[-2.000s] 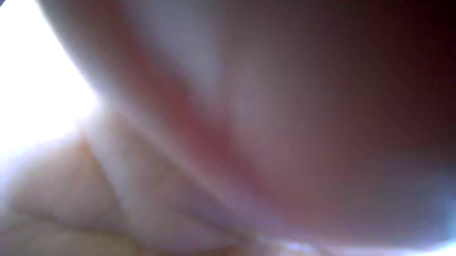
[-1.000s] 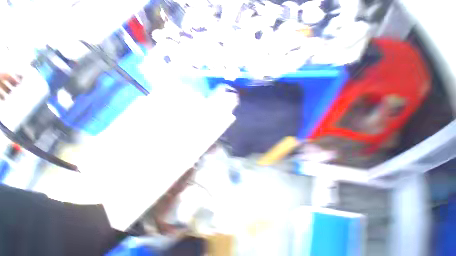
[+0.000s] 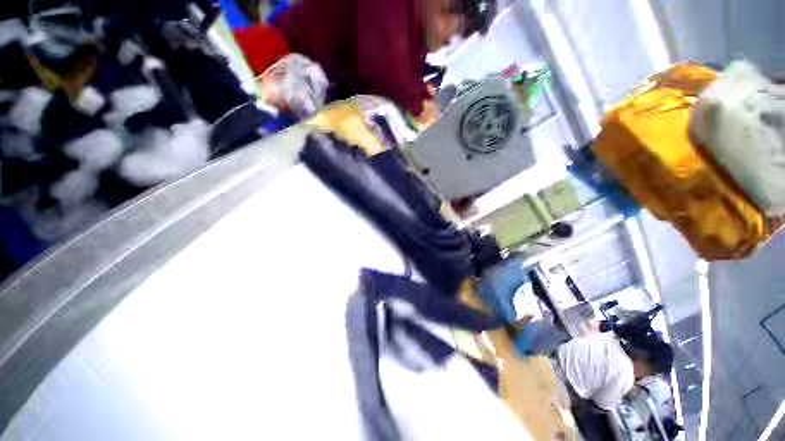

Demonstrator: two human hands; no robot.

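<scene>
Dark navy fabric strips (image 3: 392, 207) lie in a long pile across the far right part of the white table (image 3: 198, 319). More dark strips (image 3: 366, 344) trail from the pile towards the lower edge of the view. A small dark piece (image 3: 417, 340) lies beside them with something pale under or next to it. The table surface is overexposed, so pale cloth on it cannot be told apart. Neither of my hands is in view. The view is tilted and somewhat blurred.
A grey fan-vented box (image 3: 482, 129) stands beyond the strips. A yellow-and-white bag (image 3: 680, 164) hangs at the upper right. Black and white cloth (image 3: 95, 129) is heaped at the upper left. A person in dark red (image 3: 361, 52) is behind; others are at the lower right.
The head view has swung from a blurred close-up, past a red object and blue bins, to the table with dark strips. No hand of mine can be made out now.
</scene>
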